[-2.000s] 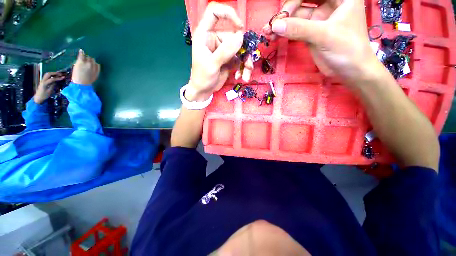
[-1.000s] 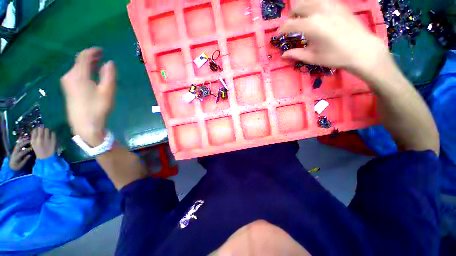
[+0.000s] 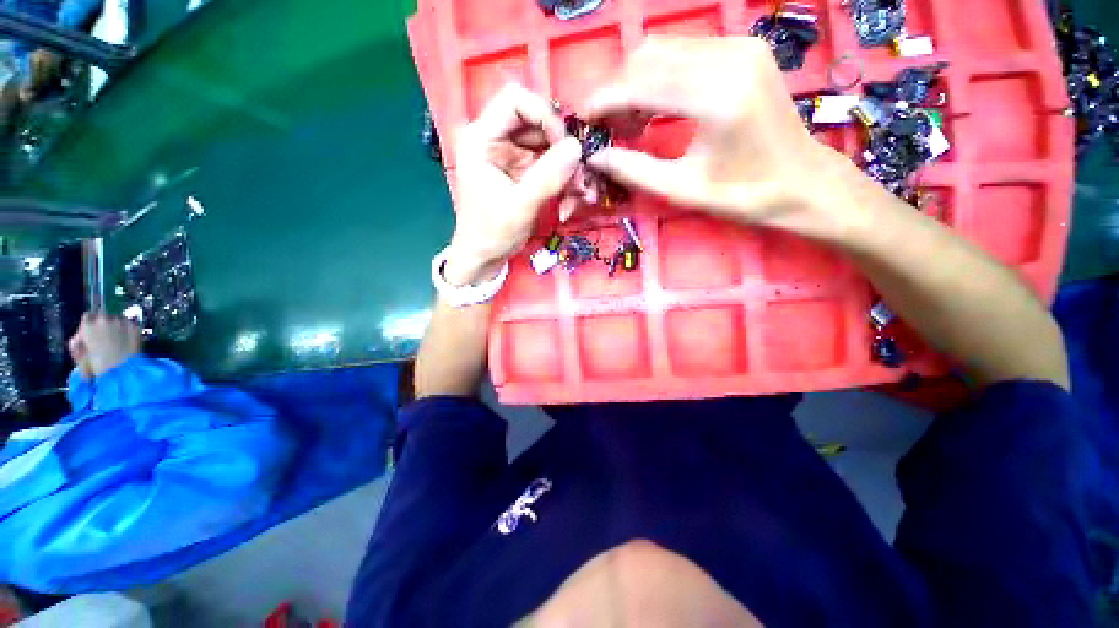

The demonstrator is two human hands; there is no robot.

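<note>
A small dark wired component [image 3: 592, 141] is held between both hands above the upper left part of the red compartment tray [image 3: 638, 302]. My left hand [image 3: 515, 178], with a white band at the wrist, pinches it from the left. My right hand [image 3: 699, 133] grips it from the right with thumb and fingers. The fingers hide much of the component. Below the hands, a small cluster of wired parts [image 3: 589, 252] with yellow marks and a white tag lies across two pockets.
A larger heap of dark wired parts [image 3: 902, 141] with white tags lies on the tray's right side. A small part [image 3: 884, 347] lies near its lower right. Black loose parts [image 3: 1092, 92] lie beyond the right edge. A coworker's blue sleeve [image 3: 141, 393] is at left.
My left hand has come back from the green bench at left to the tray. My right hand has moved left from the dark parts. Both now meet at a small component.
</note>
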